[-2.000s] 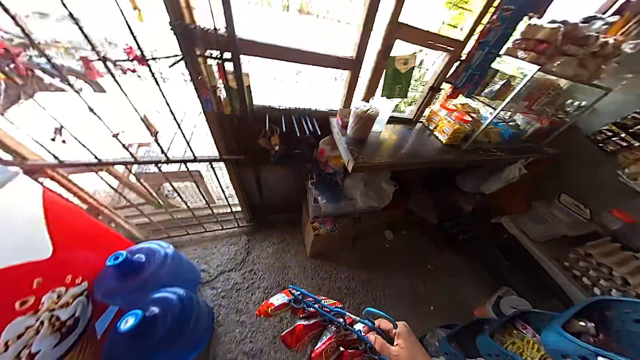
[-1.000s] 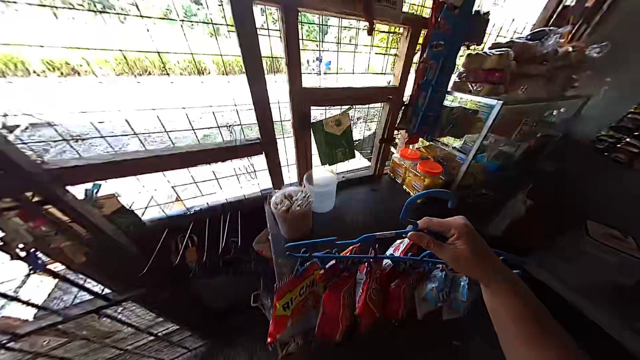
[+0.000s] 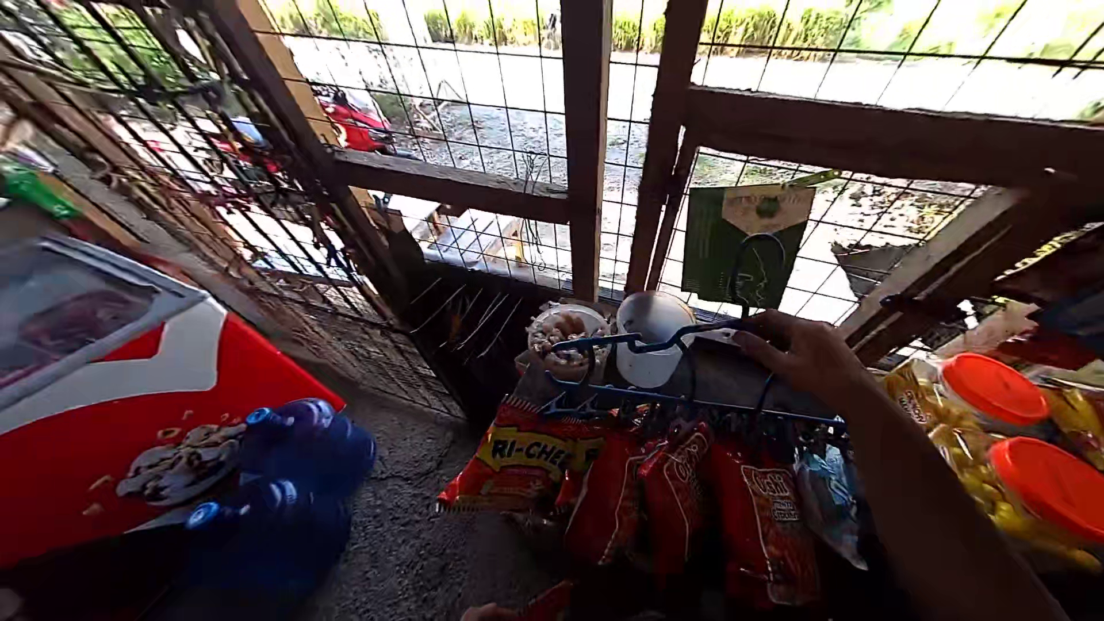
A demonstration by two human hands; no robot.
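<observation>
My right hand grips the top of a blue plastic clip hanger, just under its hook, over the counter. Several snack bags hang from its clips: a red and yellow bag at the left, red Oishi bags in the middle and a pale blue bag at the right. The hook stands up in front of a green hanging pennant. At the bottom edge a small part of my left hand shows beside a red packet; its grip is hidden.
A filled tub and a white plastic container stand behind the hanger. Jars with orange lids are at the right. A wood-framed wire mesh rises ahead. Blue water jugs and a red chest freezer are at the left.
The hanger and my right hand have risen from the bottom of the view to in front of the window mesh. My left hand's edge has come into view. The view has turned left since one second ago.
</observation>
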